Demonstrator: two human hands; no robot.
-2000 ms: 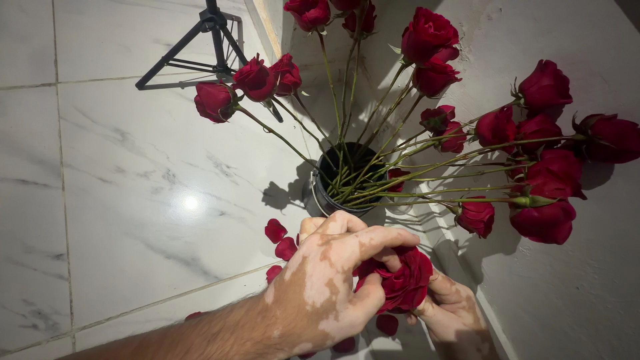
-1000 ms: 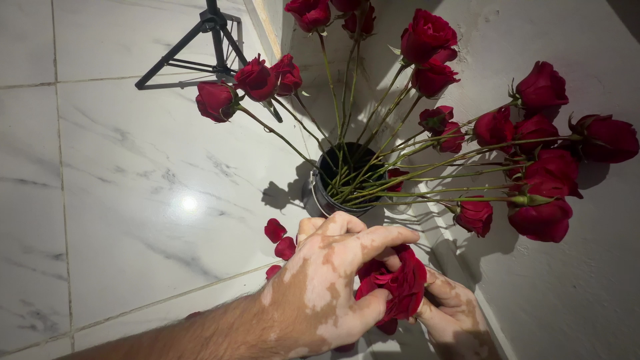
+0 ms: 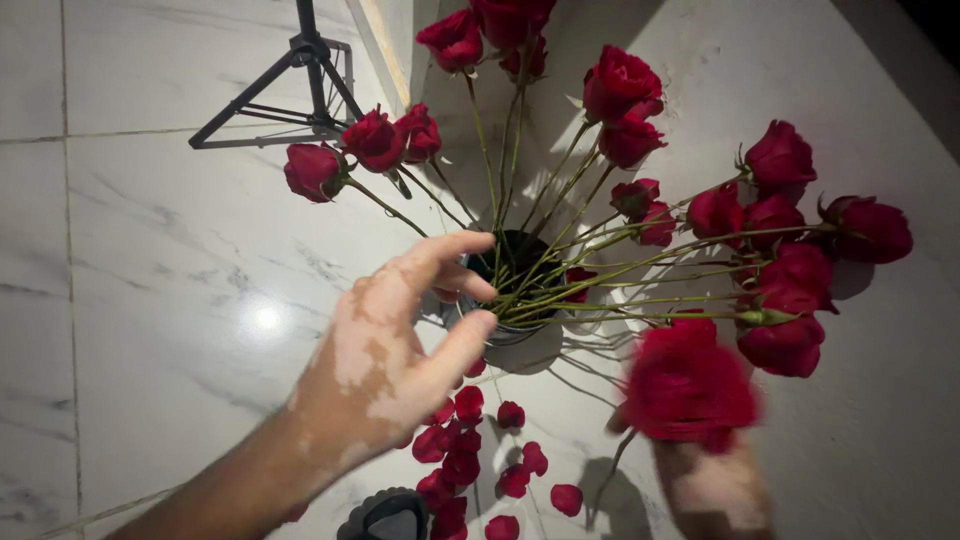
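A dark bucket (image 3: 514, 337) of long-stemmed red roses stands on the marble tile floor. My left hand (image 3: 405, 337) is at the bucket's left rim, thumb and fingers apart, with nothing between them. At the lower right, my right hand (image 3: 705, 472) is mostly hidden behind a blurred, wide-spread red rose (image 3: 690, 382) that it holds; the stem runs down to the left below the bloom. The other rose heads (image 3: 795, 277) fan out to the right, above and to the left of the bucket. Loose red petals (image 3: 461, 465) lie on the floor below it.
A black tripod stand (image 3: 311, 82) stands on the floor at the upper left. A dark scalloped container (image 3: 386, 517) is at the bottom edge, beside the petals. The pale wall (image 3: 862, 405) rises along the right, behind the roses.
My left hand has let go of the rose and moved up and away from it to the bucket's rim. The rose in my right hand has moved to the right. More fallen petals are in sight.
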